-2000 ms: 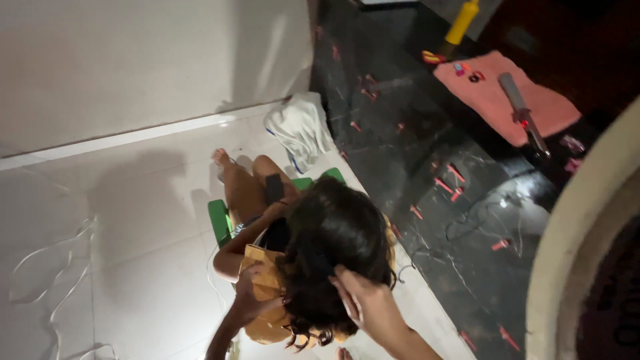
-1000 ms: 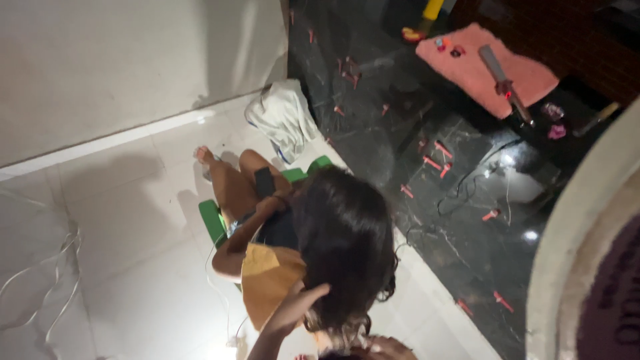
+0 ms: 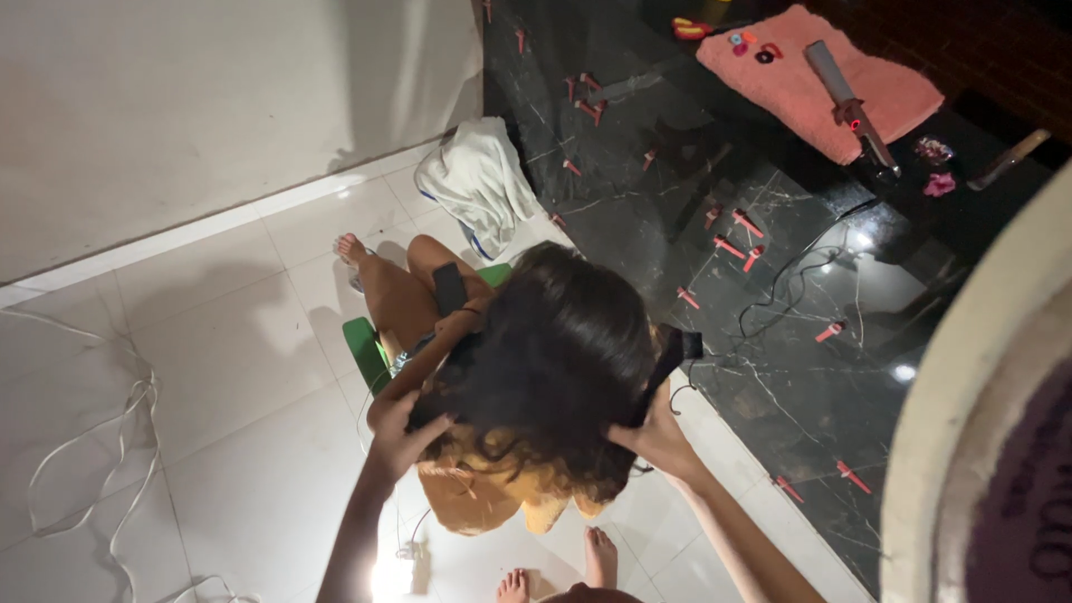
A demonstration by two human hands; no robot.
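Observation:
A seated person's long dark hair fills the middle of the view, wavy at its ends, over a mustard-yellow cloth on the back. My left hand touches the hair's left side, thumb and fingers spread. On the right side, my right hand is at the hair, its fingers partly hidden by it. A dark object sticks out beyond the hair above that hand; what it is and whether I hold it I cannot tell. The person sits on a green seat with a dark phone on the lap.
On the black marble counter lie several pinkish hair clips and a corded hot styling tool on a pink towel. A white cloth lies by the wall. White cables trail across the tiled floor. A pale rounded edge stands at right.
My hands, close together near the lower hair a second ago, are now apart, one on each side of the hair. The hair is spread wider.

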